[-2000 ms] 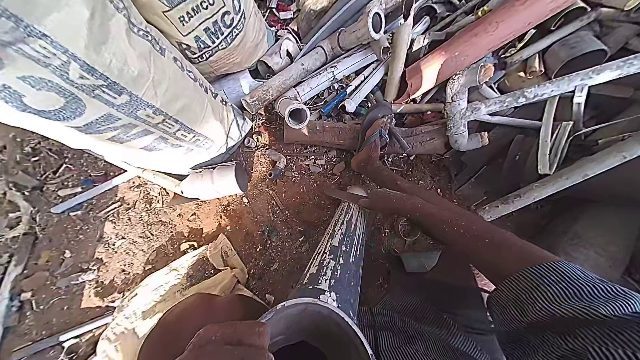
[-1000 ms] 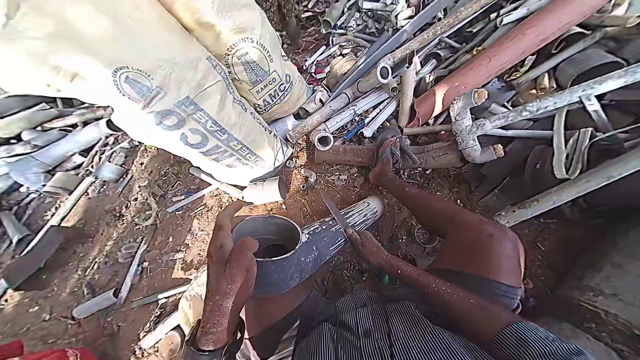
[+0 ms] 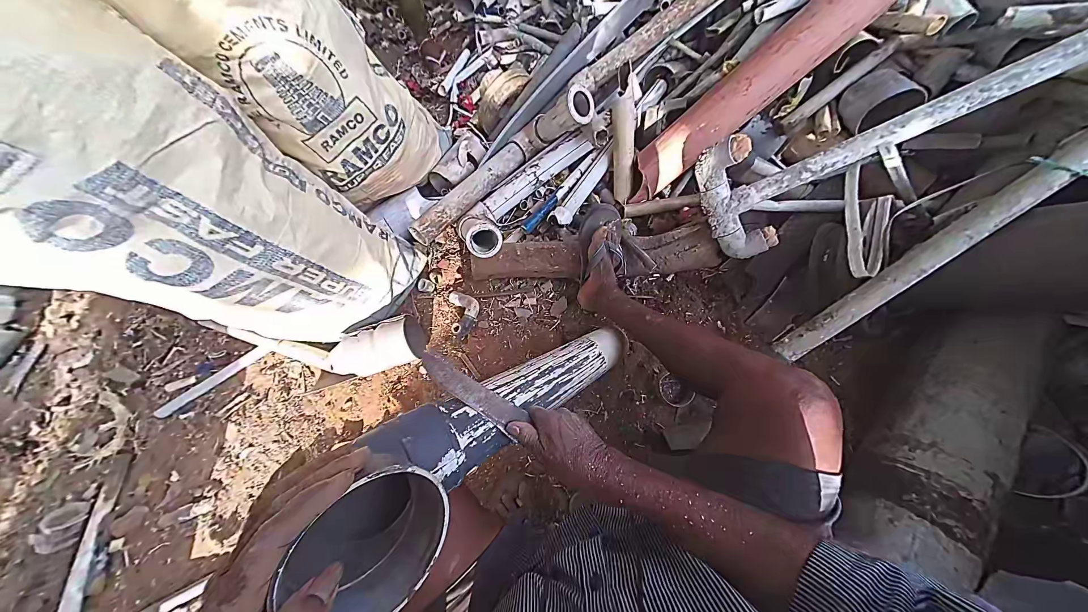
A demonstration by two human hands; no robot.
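My right hand (image 3: pixel 565 450) grips a knife (image 3: pixel 467 389), its worn metal blade pointing up and left across a plastic pipe (image 3: pixel 544 374). The pipe's grey surface is partly stripped to white streaks toward its far end, which lies near the ground. At the near end, a wide grey socket (image 3: pixel 374 535) opens toward me. My left hand (image 3: pixel 314 591) holds this socket at the lower left, with finger ends showing inside its mouth; the rest of the hand is partly hidden by the pipe wall. Part of the pipe lies beside my bare leg.
Large woven cement sacks (image 3: pixel 212 221) stand at the upper left. A short pipe piece (image 3: pixel 378 346) lies at their base. Scrap pipes are heaped across the top and right, including a reddish pipe (image 3: pixel 748 85) and a branched white pipe fitting (image 3: pixel 722 200). My foot (image 3: pixel 602 263) is by a brown pipe (image 3: pixel 531 259).
The pipe's socket end has moved down and left from its place one second ago. My left hand, seen beside the socket then, now has finger ends inside its mouth.
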